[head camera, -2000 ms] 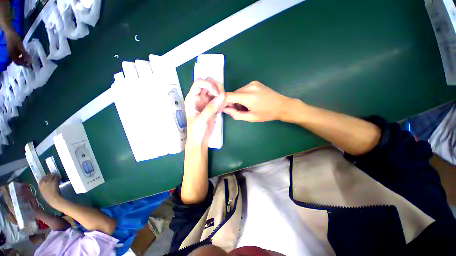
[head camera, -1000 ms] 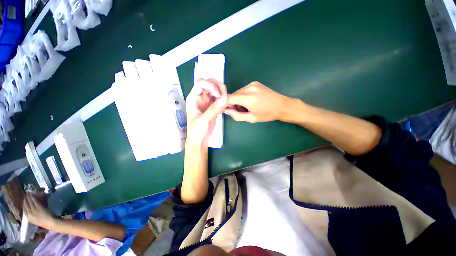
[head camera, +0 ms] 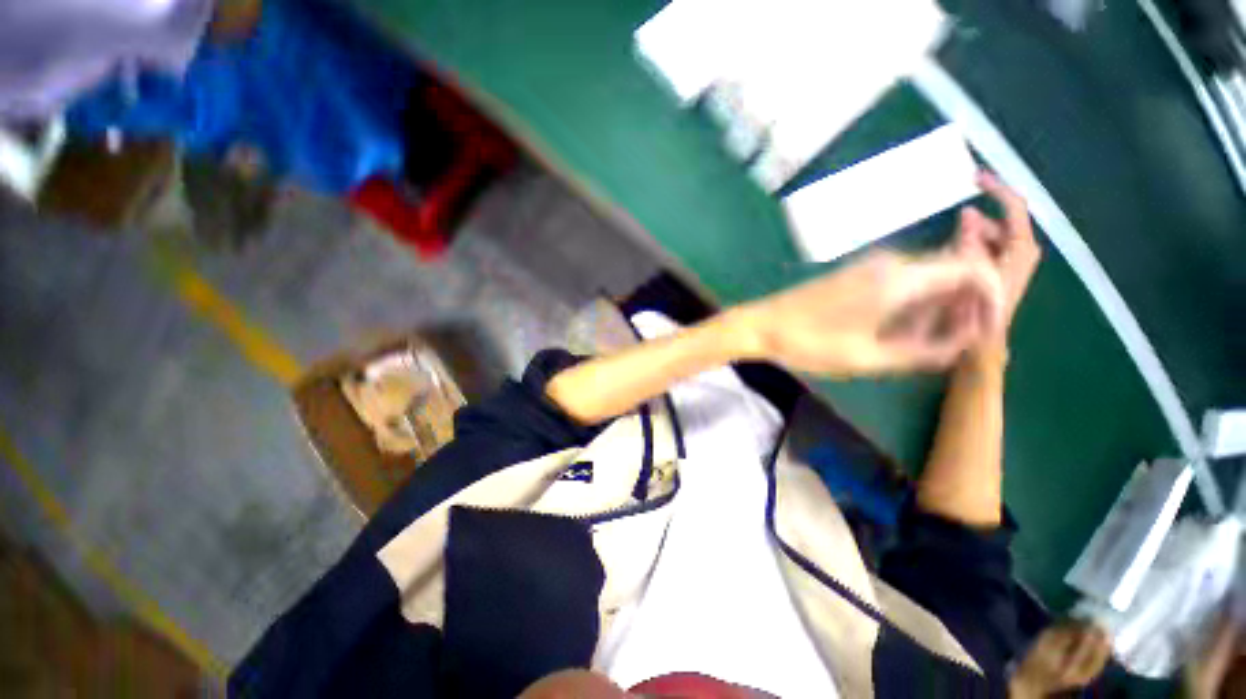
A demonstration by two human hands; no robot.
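Note:
My left hand (head camera: 895, 311) is blurred and reaches across the green bench from the left. My right hand (head camera: 1008, 253) is beside it, fingers bent and pointing up, its fingertips near the end of a long white box (head camera: 881, 194). The hands overlap or touch; whether either holds anything cannot be told. The box lies flat on the bench just above my left hand. A bright group of white boxes (head camera: 806, 62) lies beyond it at the top, with uneven ends.
A white strip (head camera: 1093, 280) runs along the green bench (head camera: 601, 123). White cartons and clear plastic pieces (head camera: 1161, 587) lie at lower right, near another person's hand (head camera: 1063, 661). Another person in blue (head camera: 294, 96) is at upper left. An open brown carton (head camera: 369, 444) stands on the floor.
The view has swung round and blurred, bringing the floor and brown carton in at left. Both hands now show right of centre, beside the single white box instead of over it.

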